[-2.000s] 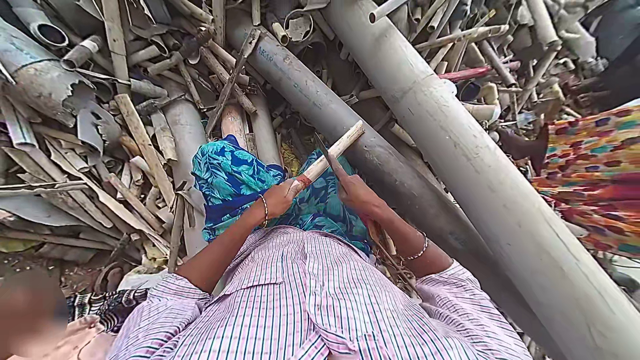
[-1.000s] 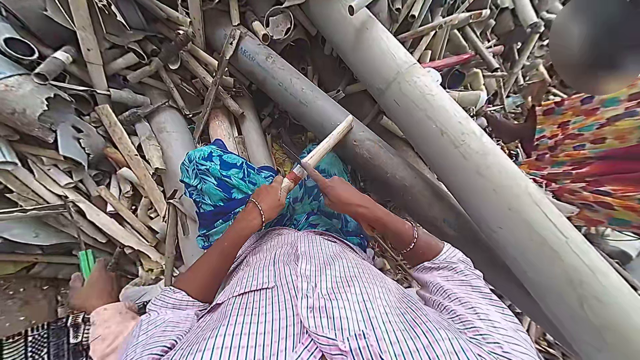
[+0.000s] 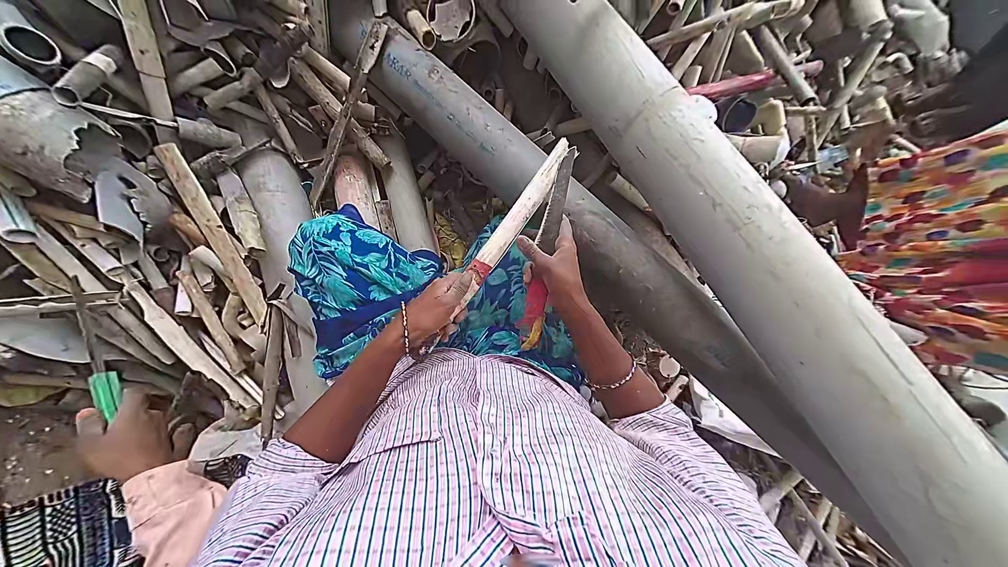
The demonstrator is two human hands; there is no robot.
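My left hand [image 3: 442, 305] is closed around the lower end of a long pale strip of pipe scrap [image 3: 521, 209], which has a red patch just above my fingers. The strip slants up and to the right over my lap. My right hand [image 3: 556, 272] grips a knife with a long, dark, worn blade [image 3: 557, 201] and a red and yellow handle [image 3: 535, 311]. The blade points up, its tip beside the strip's upper end; whether they touch I cannot tell. A blue and turquoise leaf-patterned cloth [image 3: 362, 283] covers my legs beneath both hands.
Two large grey pipes [image 3: 732, 213] run diagonally on the right. Heaped pipe scraps [image 3: 213, 236] surround me. At the lower left, another person's hand [image 3: 130, 441] holds a green-handled blade [image 3: 104, 394]. A person in bright patterned cloth [image 3: 937, 244] is at the right.
My right hand has tilted the knife from pointing up-left, across the strip, to pointing up beside its far end. At the lower left, the other person's hand with the green handle has come into view.
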